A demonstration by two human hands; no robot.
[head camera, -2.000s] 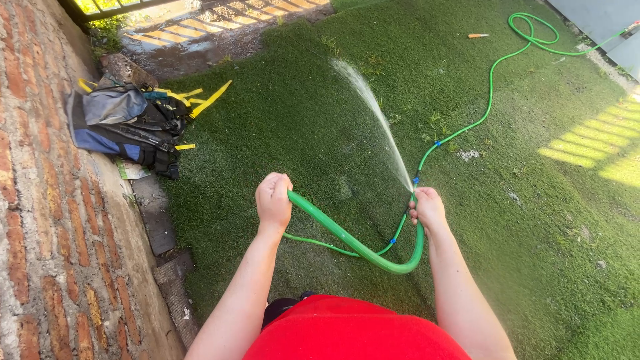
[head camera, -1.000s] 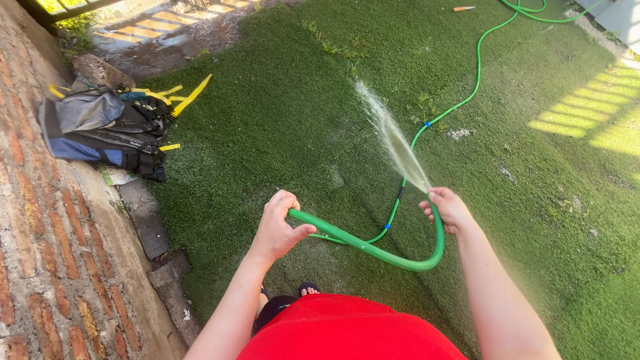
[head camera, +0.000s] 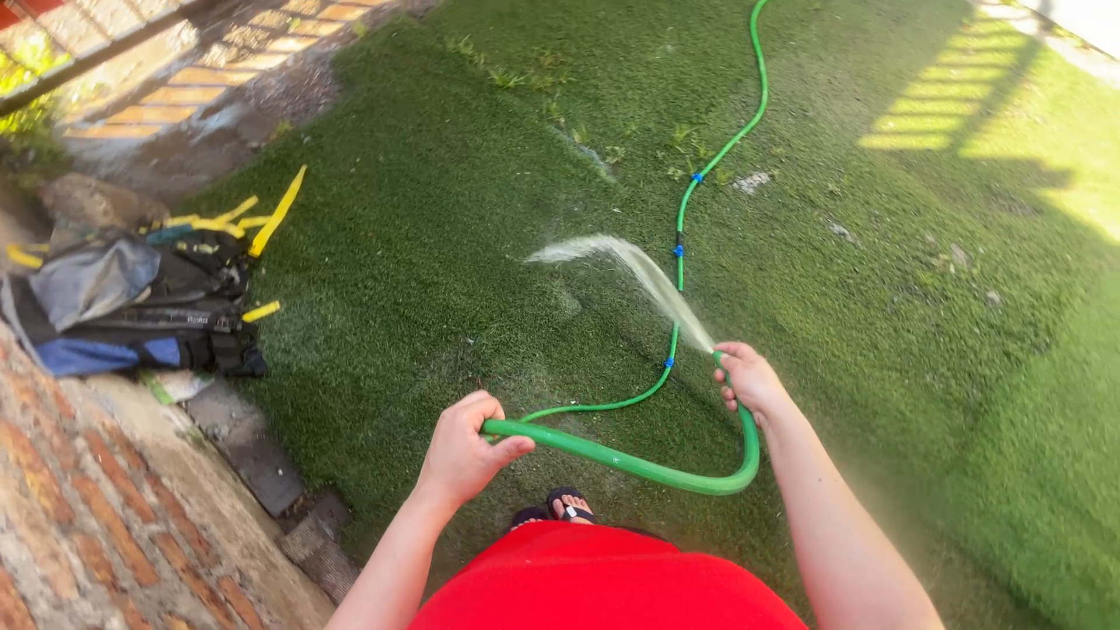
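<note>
A green garden hose (head camera: 630, 464) bends in a loop between my two hands, low in the view. My left hand (head camera: 468, 446) grips it at the loop's left end, its thumb pointing right. My right hand (head camera: 748, 378) holds the hose close to its open end. From that end a stream of water (head camera: 652, 278) arcs up and to the left over the short green turf (head camera: 420, 245). Beyond my hands the rest of the hose runs across the turf to the top edge, with several blue ties (head camera: 679, 251) around it.
A brick wall (head camera: 96, 499) with paving blocks (head camera: 245, 446) at its foot runs along the left. Against it lies a black, grey and blue backpack (head camera: 131, 306) with yellow straps. A metal railing (head camera: 96, 54) crosses the upper left. My sandalled feet (head camera: 570, 505) stand below the hose.
The water stream now bends over further to the left and falls shorter. Both hands still hold the hose. The view has shifted, and the coil at the upper right has left the frame.
</note>
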